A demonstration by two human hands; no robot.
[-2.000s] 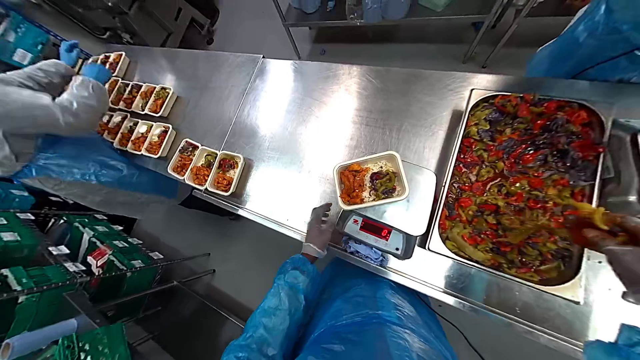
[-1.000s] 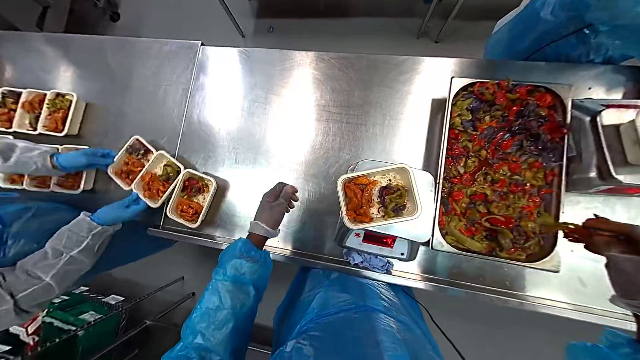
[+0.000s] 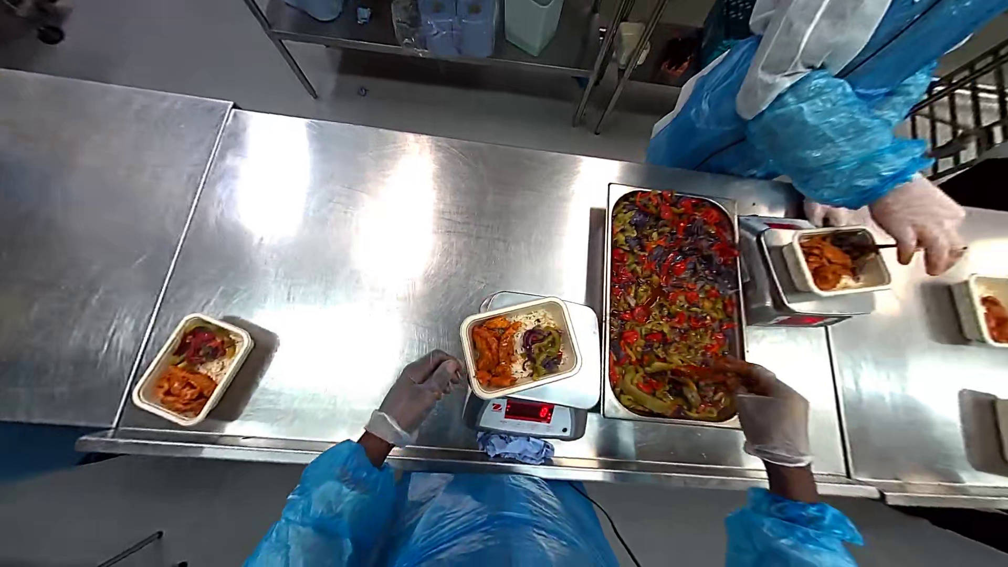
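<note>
A food tray point(image 3: 520, 347) with rice, orange chunks and vegetables sits on a digital scale point(image 3: 584, 354). Just left of it is my gloved left hand point(image 3: 417, 394), fingers loosely curled, holding nothing visible. My gloved right hand point(image 3: 768, 405) reaches over the lower right of a steel pan point(image 3: 608, 315) of cooked peppers and purple vegetables. Its fingertips are down at the food, and whether they grip any cannot be told. Another filled tray point(image 3: 193, 369) stands far left on the steel table.
Across the table at right, a co-worker's gloved hands point(image 3: 917, 220) are at a tray point(image 3: 841, 261) on a second scale point(image 3: 819, 307). One more tray point(image 3: 984, 309) lies at the right edge. Crumpled blue cloth point(image 3: 516, 447) lies below my scale.
My right hand has moved left to the pan's food. Of the three trays at left, held by a co-worker's gloved hands a second ago, one shows now. The view has shifted right.
</note>
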